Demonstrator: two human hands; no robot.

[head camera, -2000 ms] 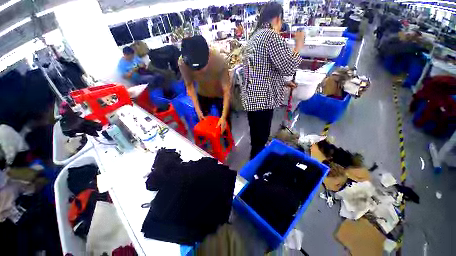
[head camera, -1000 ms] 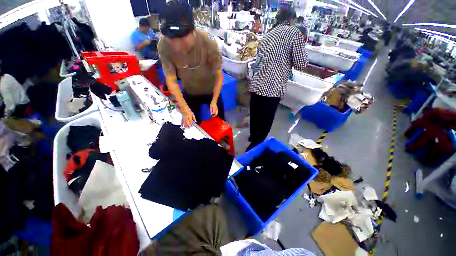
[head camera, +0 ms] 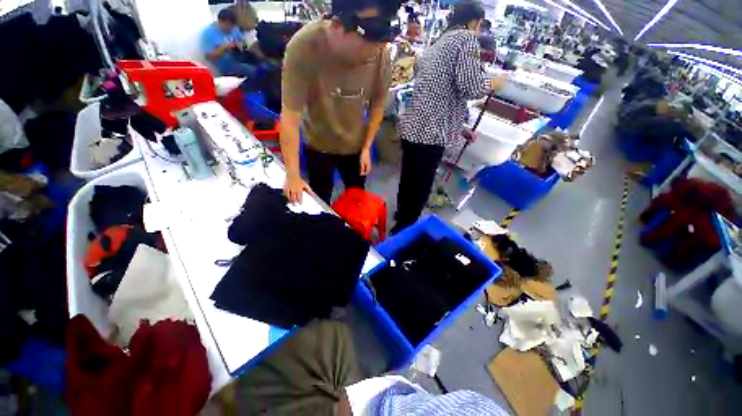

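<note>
Neither of my hands is in view. A stack of black cut panels [head camera: 293,260] lies on the near part of the white machine table [head camera: 185,213]. A blue crate [head camera: 482,279] holding more black fabric stands on the floor, close to the table's right corner. An olive cloth [head camera: 305,367] bulges at the bottom edge, below the stack. A blue-and-white striped cloth [head camera: 439,402] is cut off by the bottom edge, right of the olive cloth.
The sewing machine [head camera: 224,140] stands beyond the panels. A person in a brown shirt [head camera: 338,93] touches the table, beside a red stool [head camera: 362,210]. A person in checks [head camera: 443,85] holds a pole. Scraps [head camera: 533,329] litter the right floor; a white bin [head camera: 81,268] lines the left.
The person in brown has straightened from the red stool and now has a hand on the table. Olive, striped and dark red cloth have come into view at the bottom. The view has shifted.
</note>
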